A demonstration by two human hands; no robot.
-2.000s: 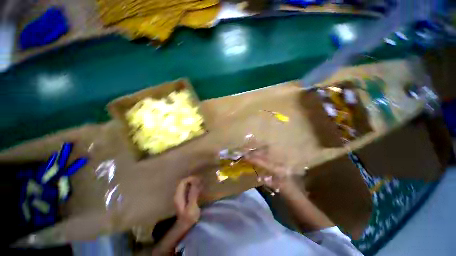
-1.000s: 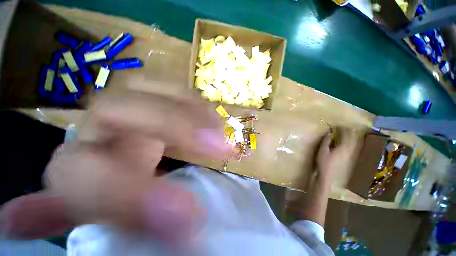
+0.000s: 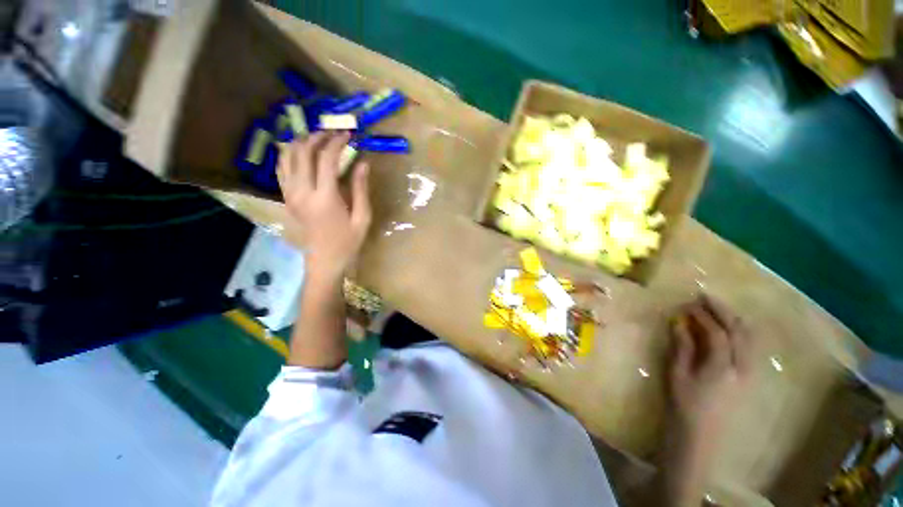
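My left hand (image 3: 325, 203) reaches onto the blue battery cells (image 3: 381, 144) at the mouth of the open cell box (image 3: 228, 109); its fingertips lie over the cells, and whether it grips one is hidden. Several cells carry pale strips. My right hand (image 3: 705, 352) is blurred, over the bench at the right, fingers curled; a small orange-yellow piece seems to show at its fingers. A pile of yellow-orange boards (image 3: 540, 307) with white pieces and thin leads lies between the hands.
The pad box (image 3: 688, 188) full of pale-yellow pads stands behind the board pile. A board box (image 3: 832, 446) is at the lower right. The green belt (image 3: 792, 178) runs beyond the bench, with amber sheets (image 3: 837, 35) across it. A white case (image 3: 267, 277) is below left.
My left hand has moved from a large blur near the camera to the blue cells. My right hand stays at the right side of the bench. The view has shifted left.
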